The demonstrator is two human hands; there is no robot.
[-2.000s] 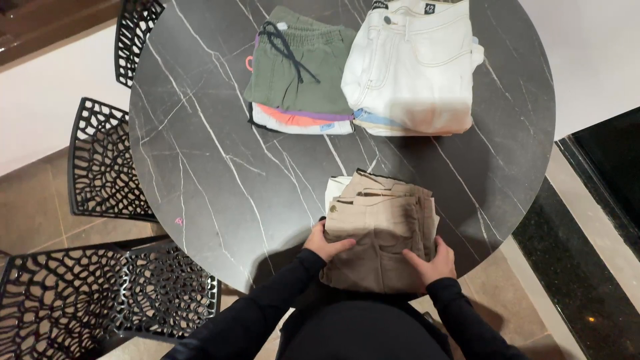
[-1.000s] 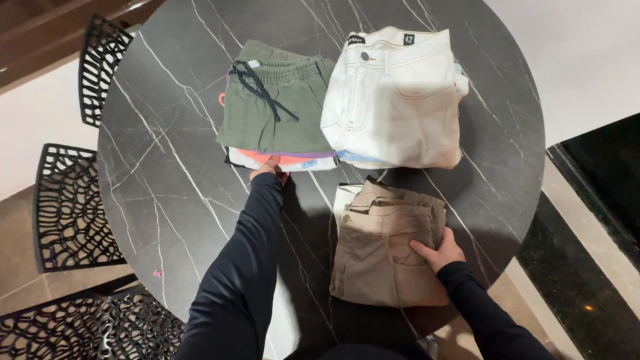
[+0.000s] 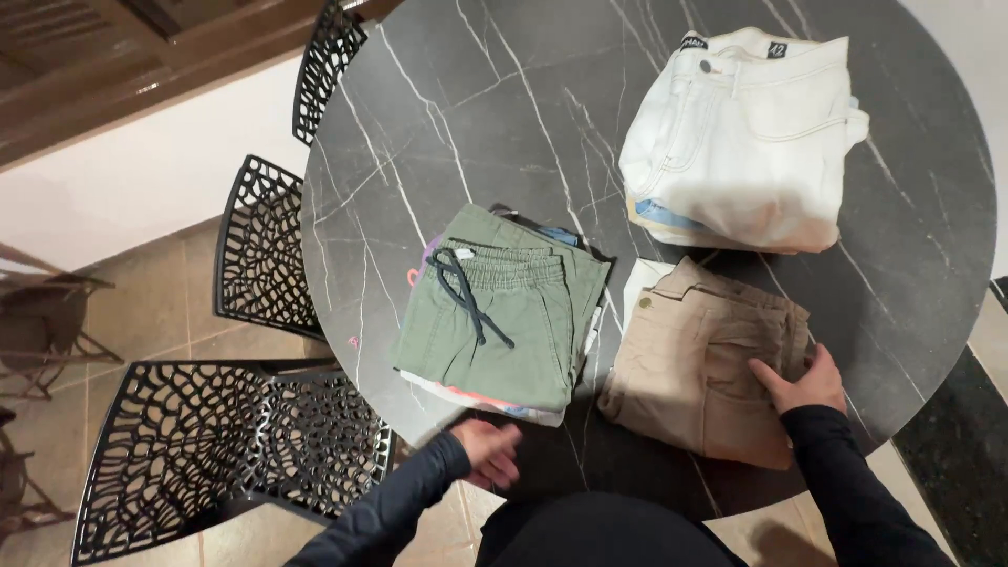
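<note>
Folded green drawstring pants lie on top of a stack of folded clothes at the middle left of the table. Just below that stack's near edge is my left hand, holding nothing, fingers apart and slightly blurred. To the right, a stack topped by folded beige pants has a white piece showing at its upper left. My right hand rests on its right edge, thumb on top and fingers at the side. Folded white jeans top a third stack, farther back on the right.
A round dark marble-patterned table bears the stacks. Black openwork chairs stand around its left side, one close to the near left edge. A white wall and tiled floor show beyond.
The green-topped stack, beside the white jeans before, now sits nearer me, left of the beige pants. My left hand has come off its near edge. My right hand remains at the beige pants.
</note>
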